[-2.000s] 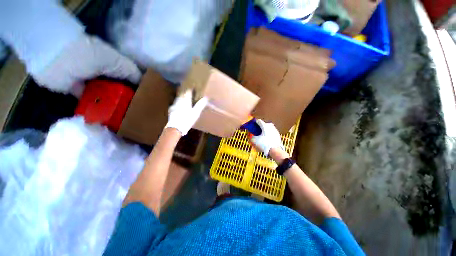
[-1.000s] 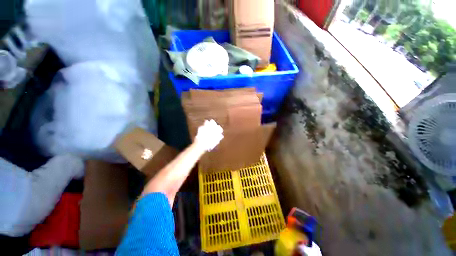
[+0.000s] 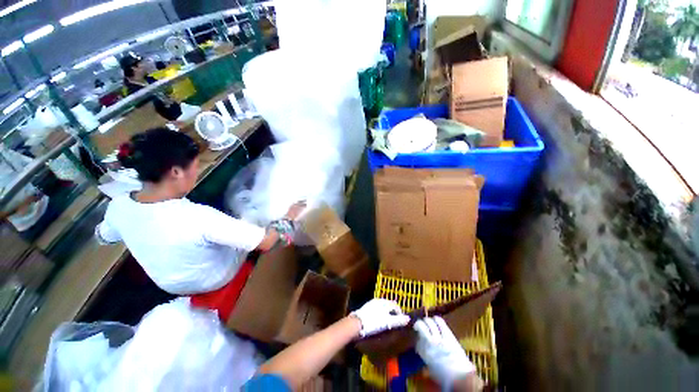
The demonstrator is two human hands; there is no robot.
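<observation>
My left hand (image 3: 379, 317), in a white glove, grips the left end of a flat brown carton blank (image 3: 466, 312), seen nearly edge-on above the yellow crate (image 3: 483, 346). My right hand (image 3: 443, 349), also gloved, lies at the near side of the blank with its fingers at the edge. The blue and orange tape gun (image 3: 405, 367) shows beside and under my right palm; the grip on it is partly hidden. A stack of flat carton blanks (image 3: 426, 226) leans upright at the crate's far end.
A blue bin (image 3: 460, 159) holding cardboard, cloth and a white part stands behind the stack. A stained wall (image 3: 598, 253) runs along the right. At left, a seated person (image 3: 180, 237) reaches toward brown cartons (image 3: 329, 233) near an open box (image 3: 313, 306) and plastic bags (image 3: 165, 344).
My left hand has moved from the stack toward me, now with a blank. My right hand and the tape gun have come in over the crate. The view has tilted up, showing the seated person.
</observation>
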